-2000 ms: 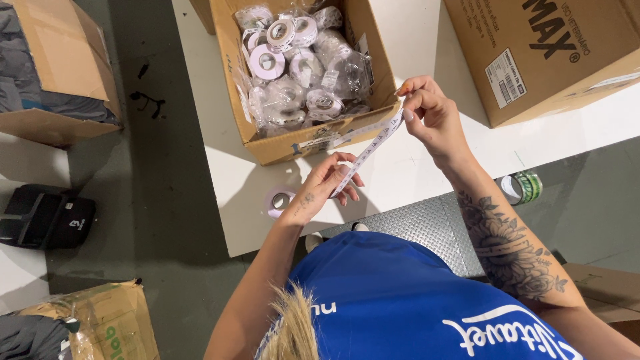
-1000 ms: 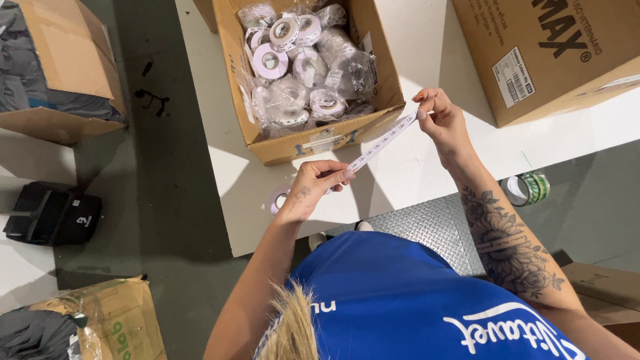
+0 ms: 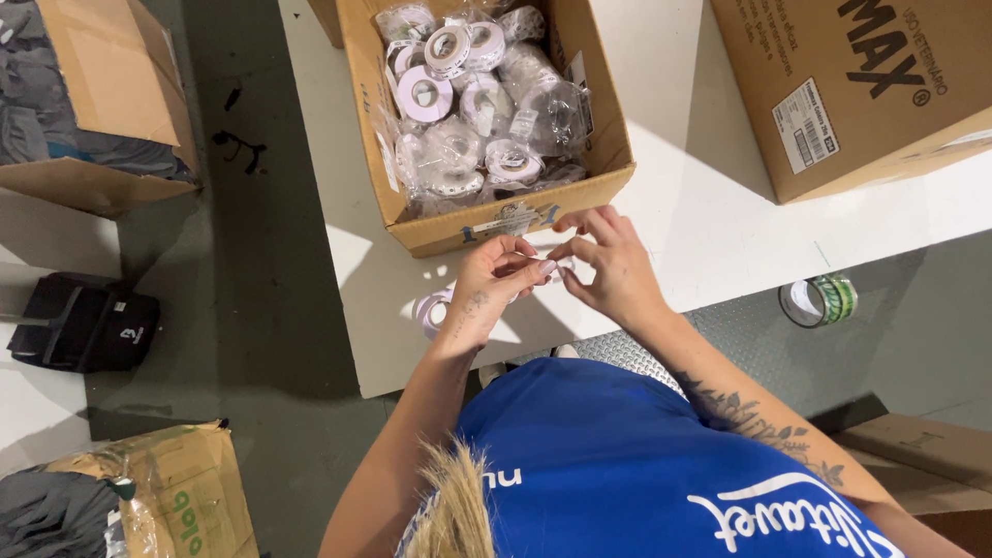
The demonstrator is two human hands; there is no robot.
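Note:
A printed paper tape strip (image 3: 559, 268) shows in part between my two hands, just in front of the open cardboard box. My left hand (image 3: 496, 283) pinches it between thumb and fingers. The fingertips of my right hand (image 3: 608, 267) meet those of the left; whether they grip the strip is hidden. By my left wrist, a pale lilac tape roll (image 3: 434, 312) lies on the white table, partly covered by the hand. The cardboard box (image 3: 508, 232) holds several similar rolls (image 3: 424, 94), many in clear plastic bags.
A large closed carton (image 3: 821, 93) stands on the white table (image 3: 682, 240) at the right. Beyond the near edge is a roll of green printed tape (image 3: 823, 301). Boxes of dark cloth (image 3: 116, 77) and a black bag (image 3: 85, 322) are at the left.
The strip was stretched out between my hands in the earlier frames. My right hand has come in to my left, and the strip is now mostly hidden.

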